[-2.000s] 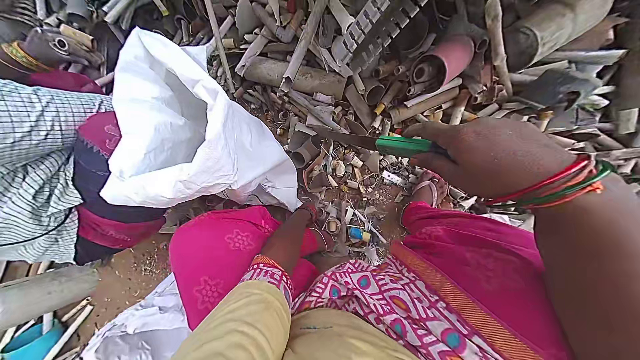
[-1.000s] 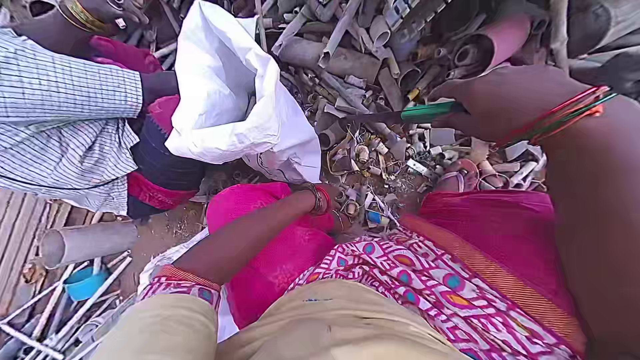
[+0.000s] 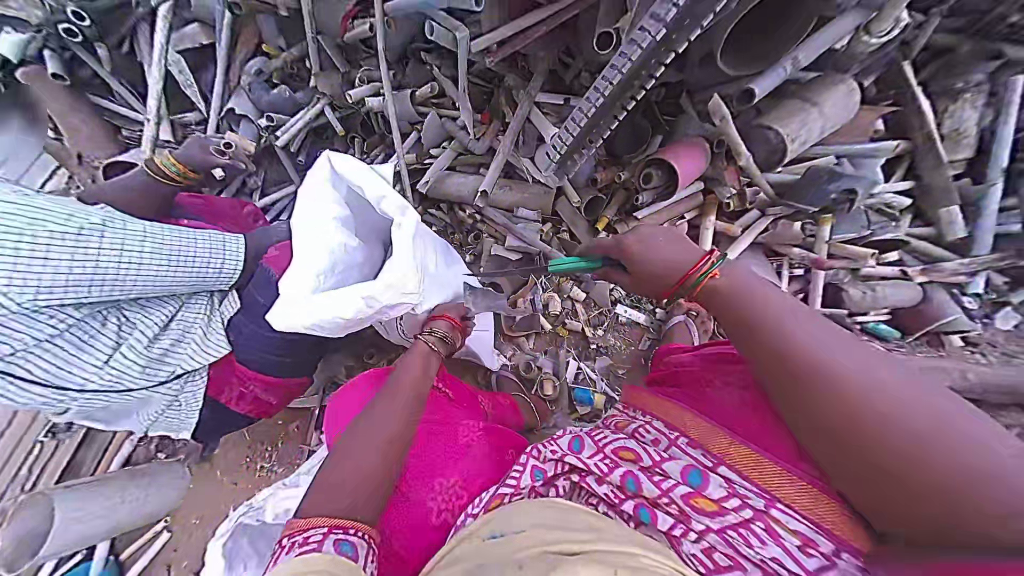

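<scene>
My right hand (image 3: 646,260) grips a knife by its green handle (image 3: 574,265), with the dark blade pointing left toward a white woven sack (image 3: 336,272). By the sack's lower right edge, my left hand (image 3: 450,320) has its fingers at a grey broken piece of plastic (image 3: 486,301); whether they close on the piece or on the sack, I cannot tell. The sack stands with its mouth wide. Broken pipe pieces and small scraps (image 3: 588,320) lie on the ground between my feet.
A large heap of scrap pipes (image 3: 488,192) spreads ahead and to the right, with a slotted grey strip (image 3: 616,88) sticking out. On the left another person in a checked shirt (image 3: 120,280) crouches beside the sack. A wide grey pipe (image 3: 112,512) lies at the lower left.
My left hand has moved up from the scraps near my feet to the sack's lower edge. The knife stays in my right hand.
</scene>
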